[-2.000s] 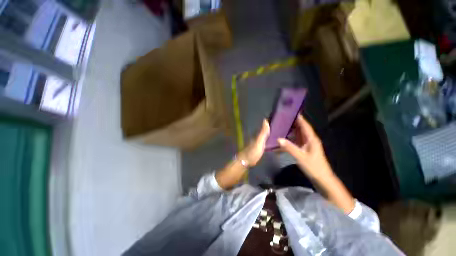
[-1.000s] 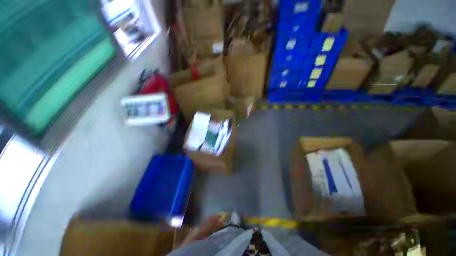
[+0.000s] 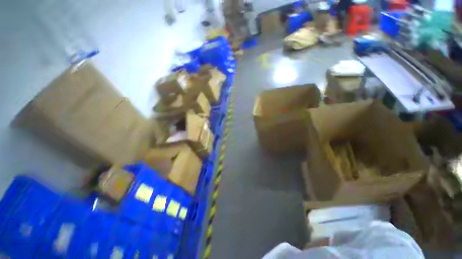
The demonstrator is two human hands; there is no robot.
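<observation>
Neither of my hands can be made out; only whitish translucent clothing point(image 3: 364, 244) shows at the bottom edge. A large open brown carton point(image 3: 370, 188) stands nearest in front, right of centre, with tan pieces point(image 3: 347, 159) inside. A smaller open carton point(image 3: 282, 132) stands behind it to the left. A white flat item point(image 3: 344, 216) lies just below the large carton, partly covered by the clothing. The picture is blurred.
Blue crates point(image 3: 159, 200) and brown cartons point(image 3: 185, 164) line the left side. A yellow-black floor line point(image 3: 219, 169) runs beside grey floor point(image 3: 248, 207). A white-topped table point(image 3: 400, 76) stands at the upper right. People in orange and dark clothing point(image 3: 358, 20) are far back.
The view has swung from the bench, then the crate wall, to a long aisle. The phone held in both my hands two seconds ago is out of view, as are my hands.
</observation>
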